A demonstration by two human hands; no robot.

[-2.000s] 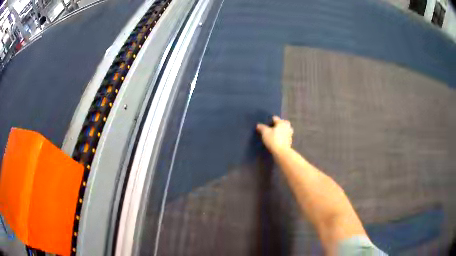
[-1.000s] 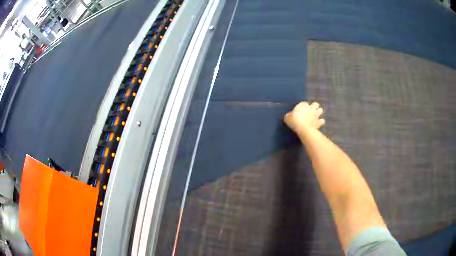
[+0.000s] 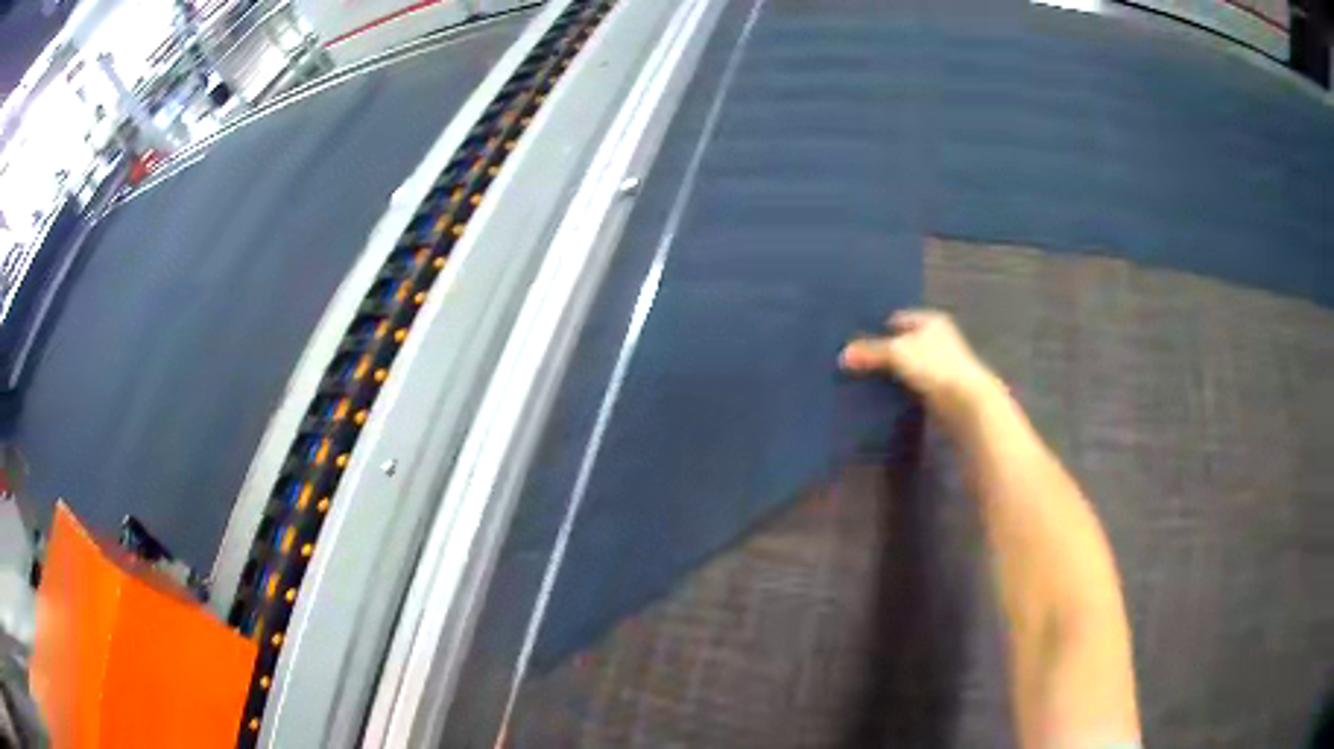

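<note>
My right hand reaches in from the lower right, bare and slightly blurred. It is at the right edge of the dark blue fabric, below the inner corner where the fabric meets the bare bed. Its thumb points left over the fabric; whether the fingers pinch the edge cannot be told. The fabric lies flat, with a slanted lower edge. The bare grey-brown cutting bed shows to the right and below. My left hand is not in view.
The silver gantry beam crosses at the left, with a black cable chain with orange dots and an orange box at lower left. More dark fabric lies beyond it. Blue fabric also spans the top right.
The view has shifted and tilted up. My right hand stays at the fabric edge; the narrow gap seen in the fabric beside it one second ago no longer shows.
</note>
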